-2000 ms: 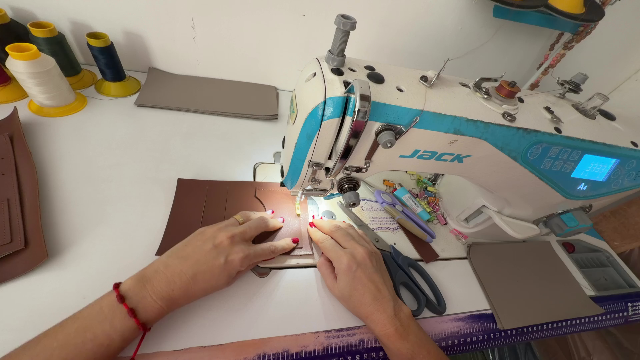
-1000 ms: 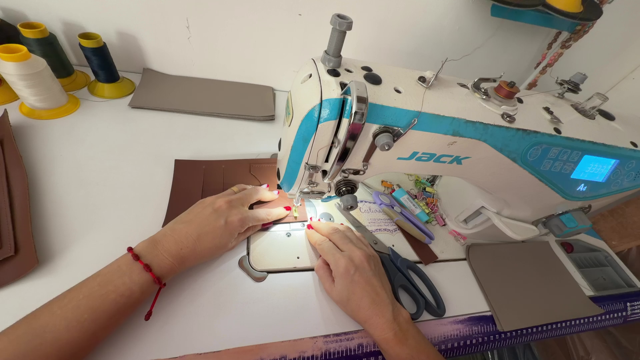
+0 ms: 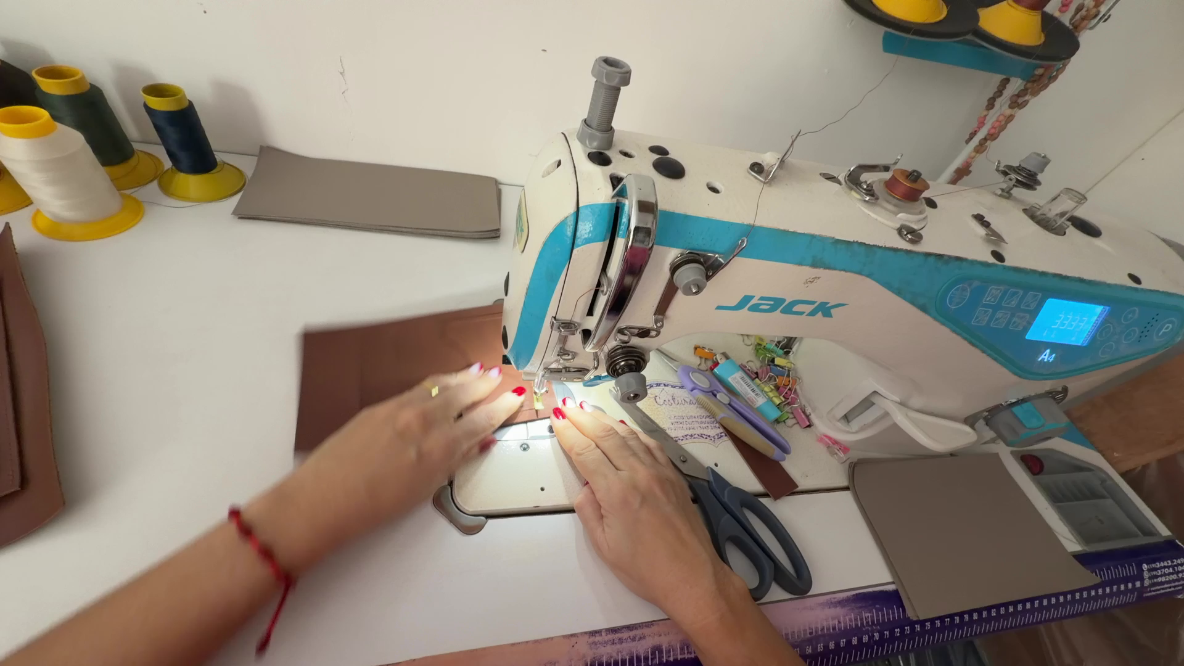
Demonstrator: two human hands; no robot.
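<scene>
A brown leather-like panel (image 3: 370, 356) lies flat at the needle area of a white and blue Jack sewing machine (image 3: 786, 296). On the panel's near edge, left of the presser foot (image 3: 539, 393), rests my left hand (image 3: 416, 439), its fingers spread and slightly blurred. My right hand (image 3: 629, 481) lies palm down on the machine bed (image 3: 509, 481), its fingertips just right of the foot. Neither hand is closed around anything. Part of the panel is hidden under the machine head and my left hand.
Scissors (image 3: 754, 532) lie beside my right hand, near a purple seam ripper or snips (image 3: 731, 407) and small colored clips (image 3: 782, 370). Taupe panels (image 3: 962, 527) lie at right and a taupe stack (image 3: 370, 194) behind. Thread cones (image 3: 190, 139) and brown pieces (image 3: 28, 398) are at left.
The brown panel has shifted and turned at the foot, uncovering more of the machine bed's near part than two seconds ago. Both hands remain beside the foot.
</scene>
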